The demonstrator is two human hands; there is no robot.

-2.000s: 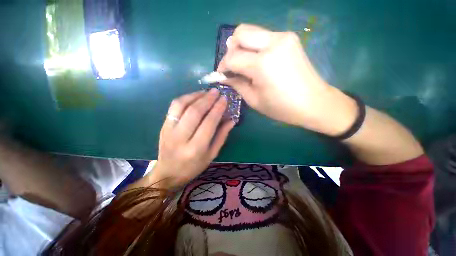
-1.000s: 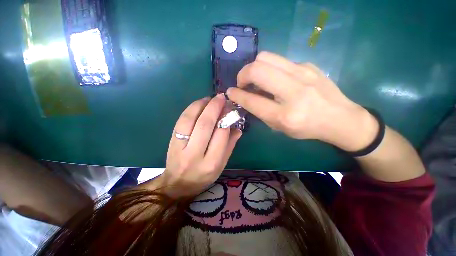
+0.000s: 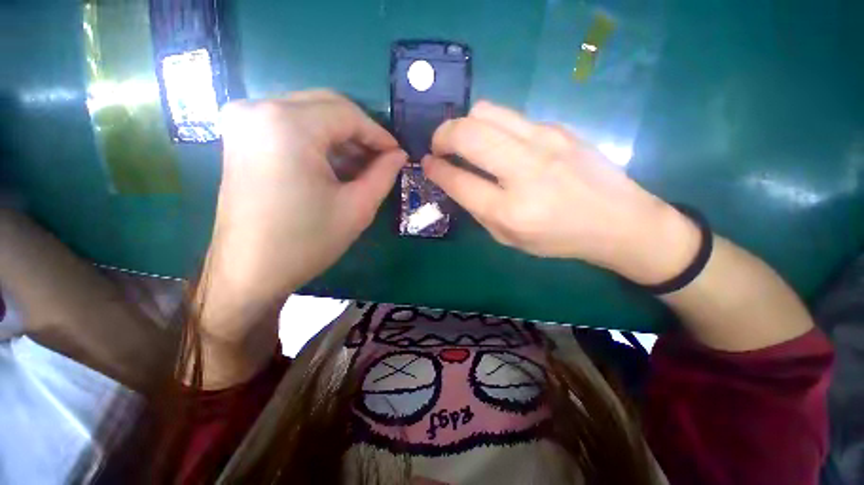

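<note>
A dark phone housing (image 3: pixel 431 109) lies upright in the picture on the green tabletop, with a white round spot near its far end. Its near end shows a patterned circuit board (image 3: pixel 415 188) with a bright white patch. My left hand (image 3: pixel 303 180) and my right hand (image 3: pixel 531 180) meet over the middle of the housing from either side, thumb and forefinger pinched together. A faint reddish line shows between the fingertips. Whether either hand holds it or another small part is too small to tell.
Another dark phone (image 3: pixel 192 95) with a glaring board lies at left, beside a wide yellow-green strip (image 3: pixel 135 142). A clear film (image 3: pixel 554 90) with a small yellow tape piece (image 3: pixel 594 47) lies at right. Another person's arm (image 3: pixel 90 308) is at lower left.
My left hand has lifted off the near end of the phone and now pinches at its middle from the left, uncovering the board. My right hand stays close to the phone's middle.
</note>
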